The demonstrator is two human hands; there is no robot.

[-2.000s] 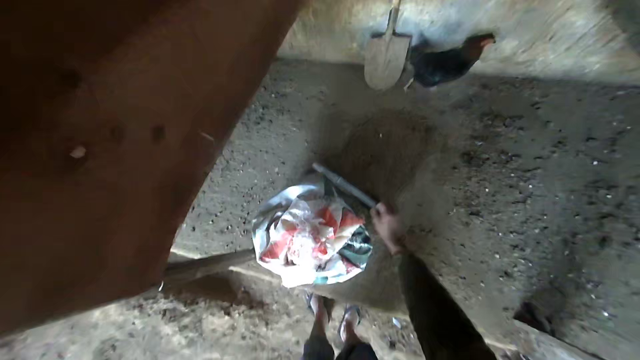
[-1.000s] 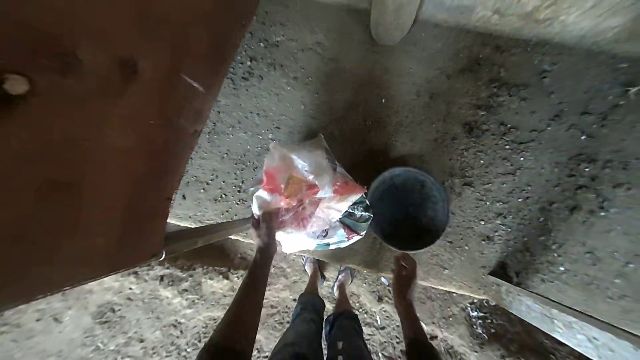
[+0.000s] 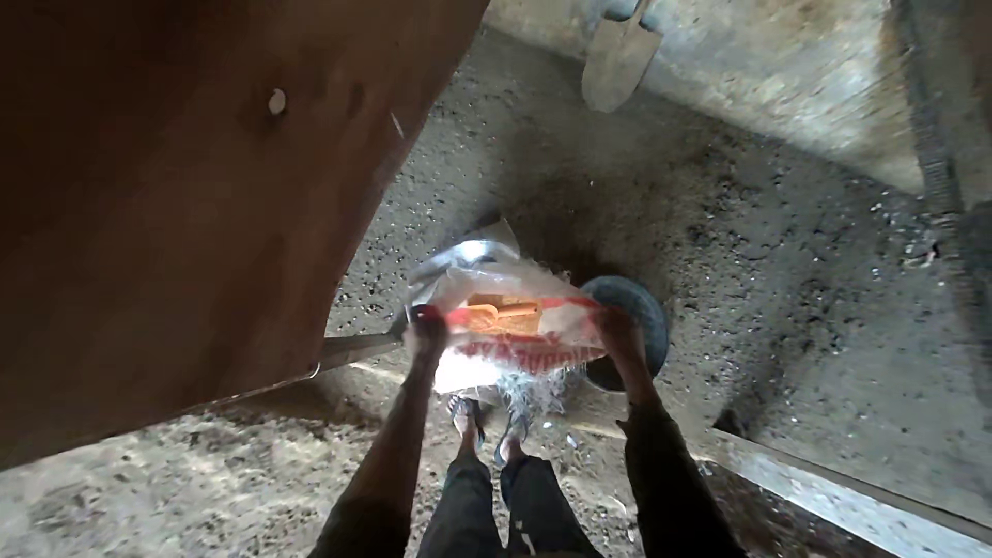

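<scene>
A white woven plastic sack (image 3: 535, 353) with red print stands in front of my feet, its mouth spread wide. My left hand (image 3: 427, 329) grips the left side of the sack's rim, and my right hand (image 3: 618, 332) grips the right side. Inside lies an orange scoop (image 3: 508, 311) on yellowish-brown loose material. Just right of the sack, partly behind my right hand, stands a dark round bucket (image 3: 653, 314); its contents cannot be made out.
A shovel (image 3: 618, 66) leans by the wall (image 3: 775, 70) at the top. A large brown panel (image 3: 194, 194) fills the upper left, with a wooden bar (image 3: 360, 350) beside it. A raised ledge (image 3: 837, 480) runs along the lower right of the dirty floor (image 3: 775, 310).
The sack's mouth has been pulled open, showing the scoop inside. My right hand has moved from beside the bucket up to the sack's rim. The bucket was not beside the sack two seconds ago.
</scene>
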